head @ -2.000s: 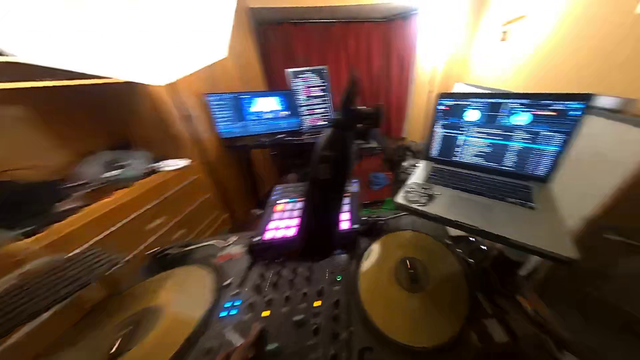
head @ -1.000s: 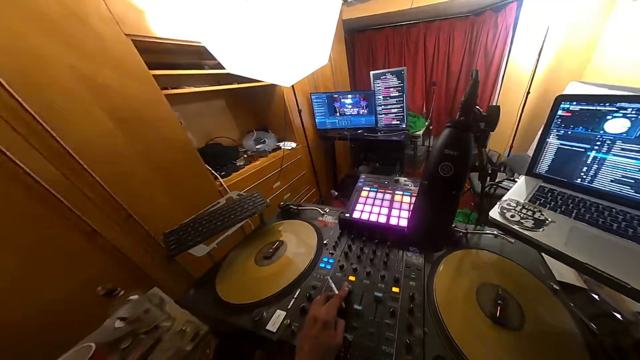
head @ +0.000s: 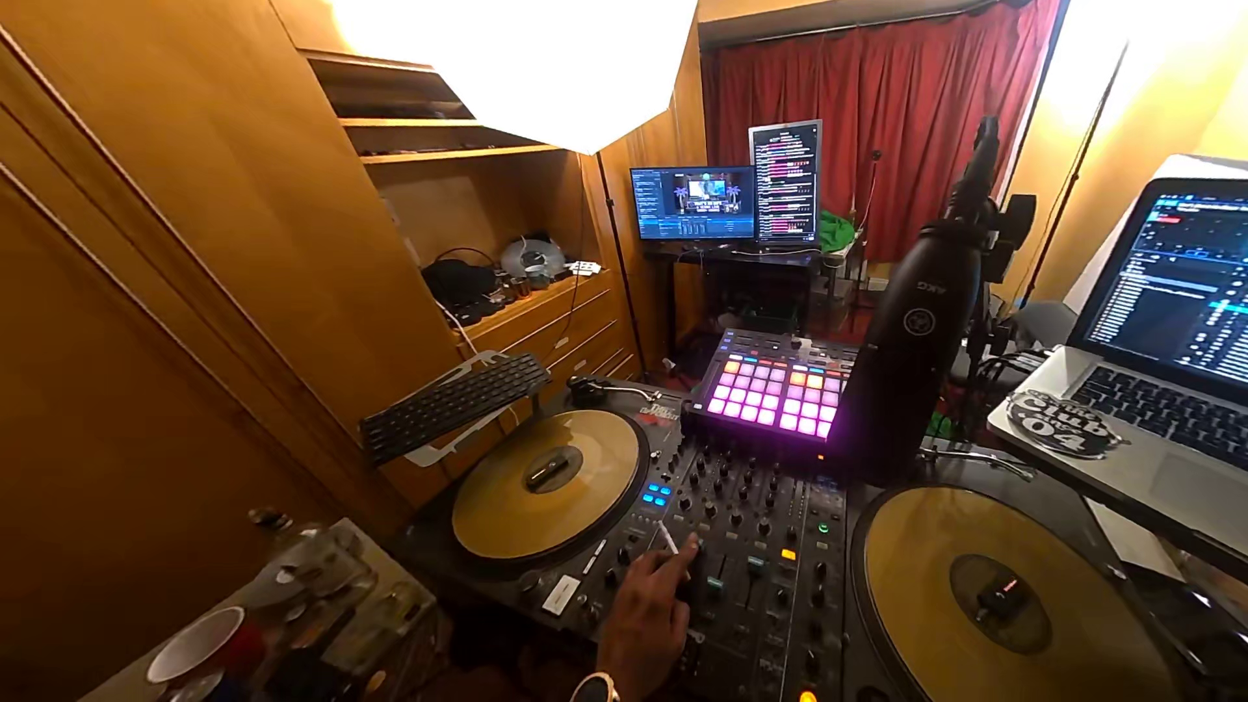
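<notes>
My left hand (head: 643,614), with a watch (head: 595,687) at the wrist, is over the lower left part of a black DJ mixer (head: 721,624). A thin white cigarette-like stick (head: 669,538) is held between its fingers. A fingertip is at the mixer's knobs; whether it presses one is unclear. Left of the mixer is a turntable with a gold record (head: 507,507); right of it is another gold record (head: 907,556) on a turntable. Behind stands a pad controller (head: 712,361) with lit pink and orange pads. My right hand is out of view.
A black microphone (head: 907,341) rises behind the mixer. An open laptop (head: 1180,468) with a round sticker is raised at the right. A keyboard (head: 453,405) sits tilted on a stand at the left. A red and white cup (head: 200,643) is at the lower left. Two screens stand farther back.
The view has swung left since the oldest frame. My left hand, blurred there, shows over the mixer one second ago and now. Some controller pads have changed from pink to orange.
</notes>
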